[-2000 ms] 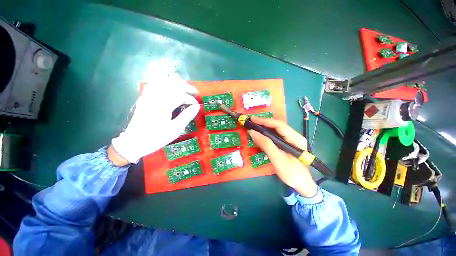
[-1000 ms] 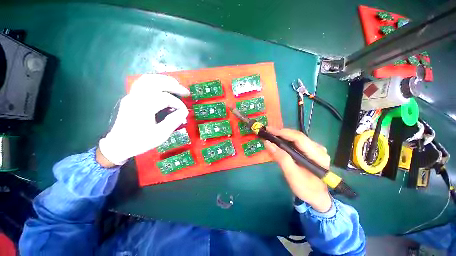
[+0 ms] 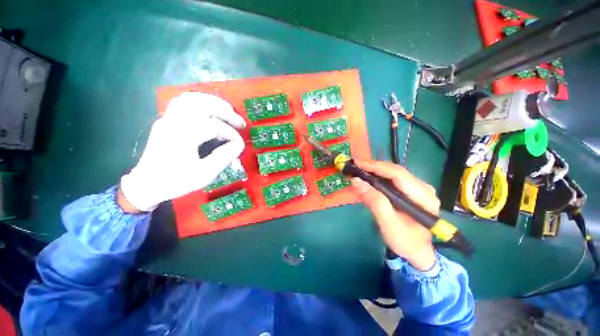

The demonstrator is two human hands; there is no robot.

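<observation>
An orange-red tray (image 3: 187, 226) lies on the green mat and holds green circuit boards (image 3: 281, 161) in rows. My left hand (image 3: 184, 151), in a white glove, is over the tray's left side with thumb and forefinger pinched on a thin solder wire, which barely shows at the fingertips. It hides some boards. My bare right hand (image 3: 395, 207) holds a black soldering iron (image 3: 401, 200) with yellow bands like a pen. The iron's metal tip is between the middle and right columns of boards; I cannot tell if it touches anything.
Side cutters (image 3: 395, 111) lie right of the tray. Beyond them a black box holds a white bottle (image 3: 500, 113), a green roll (image 3: 536, 138) and a yellow ring (image 3: 483, 190). A metal post (image 3: 520, 49) crosses the upper right, near another red tray (image 3: 488, 26). A grey box (image 3: 23, 98) stands at left.
The iron tip has moved off a top-row board into the gap between columns. The gloved hand stays pinched over the left side. Tray and hands have shifted up and left in view.
</observation>
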